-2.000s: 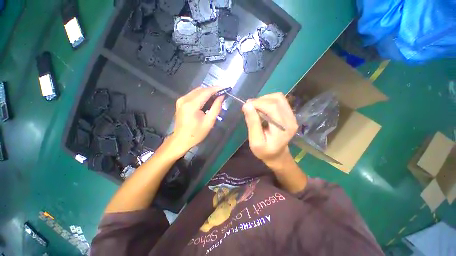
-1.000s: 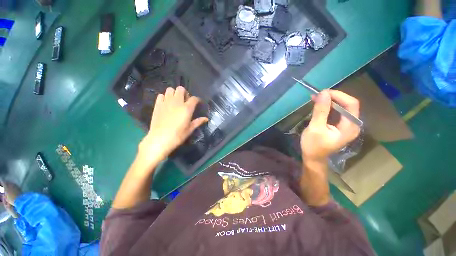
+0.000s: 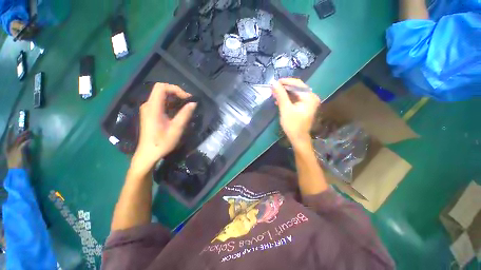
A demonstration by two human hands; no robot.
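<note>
My left hand (image 3: 164, 122) is over the lower-left compartment of the black divided tray (image 3: 212, 182). Its thumb and fingers are curved with a gap between them; something dark shows by the fingertips, but I cannot tell if it is held. My right hand (image 3: 298, 113) holds thin tweezers or a pick (image 3: 298, 88) above the tray's right rim, tip pointing left. Black squarish parts (image 3: 187, 171) lie loose in the lower compartment, partly hidden by my left hand. More parts, some with silvery faces (image 3: 233, 48), are piled in the upper compartment. A pale striped glare or film patch (image 3: 232, 118) lies beside them.
Part-assembled phones (image 3: 86, 79) lie on the green bench at left, small pale pieces (image 3: 87, 227) at lower left. A black part (image 3: 324, 8) lies beyond the tray. Blue-sleeved people (image 3: 440, 55) are at both sides. An open carton (image 3: 387, 176) holds crumpled clear plastic (image 3: 343, 150).
Since the first frame, my hands have moved apart. Since the second, my left hand has lifted from the lower parts, and my right hand has moved left to the tray's rim with the tool.
</note>
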